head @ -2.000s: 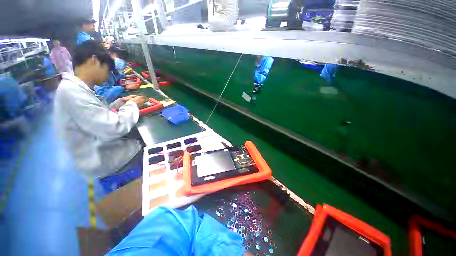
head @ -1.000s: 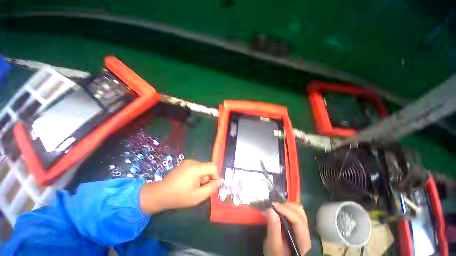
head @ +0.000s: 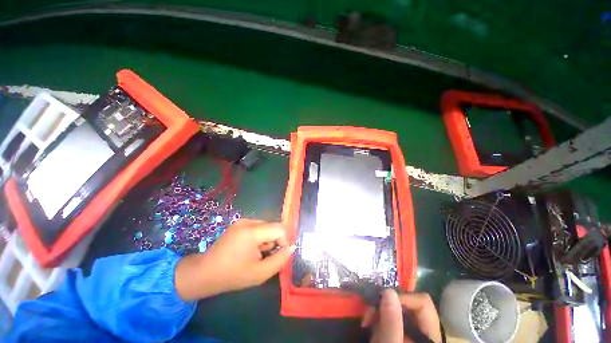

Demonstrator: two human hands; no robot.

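A tablet assembly (head: pixel 352 194) lies in a red-orange frame (head: pixel 406 221) in front of me, its shiny circuit board (head: pixel 345 258) at the near end. My left hand (head: pixel 234 260) is at the frame's left edge, thumb and index finger pinched on a tiny component (head: pixel 270 250), mostly hidden by the fingers. My right hand (head: pixel 405 318) is at the near right corner, cut off by the lower edge. It holds a black soldering iron (head: pixel 365 291), its tip end over the board; the exact tip contact is blurred.
A heap of small wired components (head: pixel 184 218) lies left. A second red-framed tablet (head: pixel 70 167) rests over a white tray (head: pixel 40 124). Right are a fume fan (head: pixel 482 239), a tub (head: pixel 462 315) with metal wool on cardboard, and another framed tablet (head: pixel 593 321). One more (head: pixel 499 137) lies beyond the bench edge.
The view has swung from the line and neighbouring worker down to the bench. In the last second, the view shifted slightly; both hands stay at the same tablet, the iron lower over the board.
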